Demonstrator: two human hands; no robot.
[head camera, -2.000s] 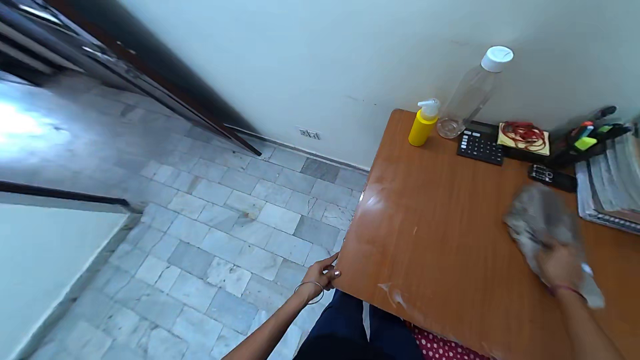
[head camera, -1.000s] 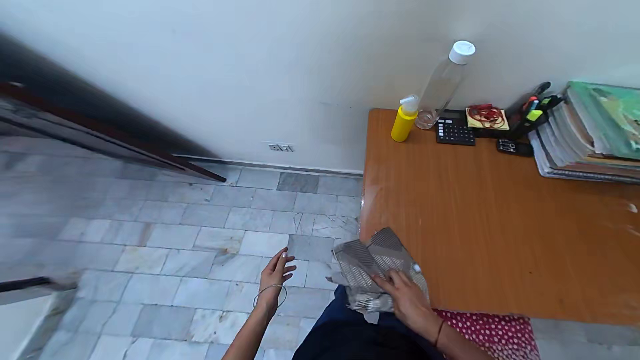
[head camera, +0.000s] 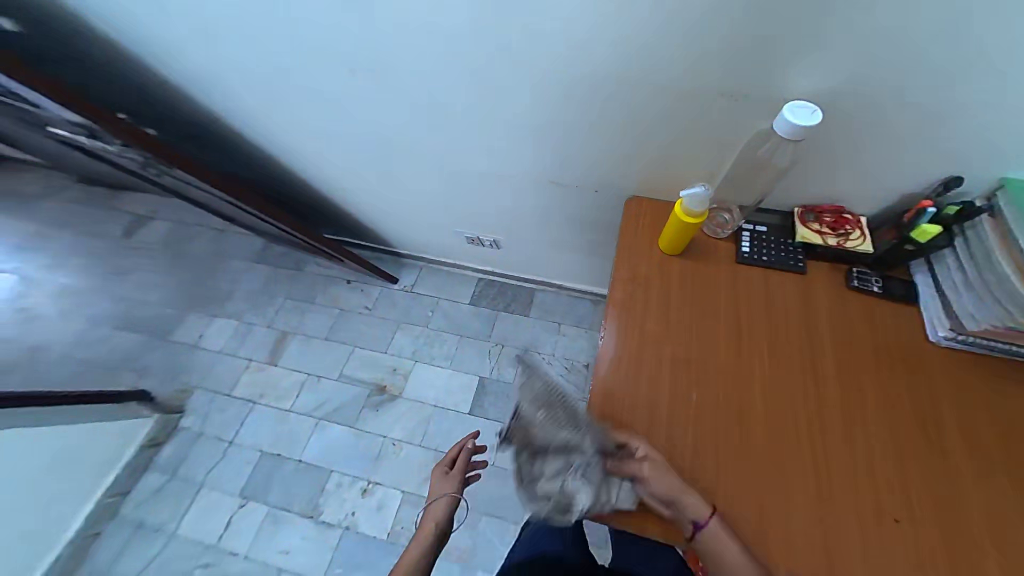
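Note:
My right hand (head camera: 652, 480) grips a crumpled grey checked cloth (head camera: 560, 456) at the near left corner of the brown wooden desk (head camera: 752, 400). The cloth is blurred and hangs partly past the desk's left edge, over the floor. To its left, my left hand (head camera: 456, 472) is held above the tiles with its fingers apart and nothing in it; a thin bangle circles that wrist.
Along the wall stand a yellow pump bottle (head camera: 680, 228), a clear plastic bottle (head camera: 752, 176), a calculator (head camera: 770, 246), red bands on a yellow pad (head camera: 832, 228), a black phone (head camera: 880, 285), a pen holder (head camera: 912, 240) and stacked papers (head camera: 976, 280). A door (head camera: 240, 196) is at left.
Two seconds ago my right hand had the cloth on the desk's right part; it is now at the left corner. My left hand has come off the desk's edge.

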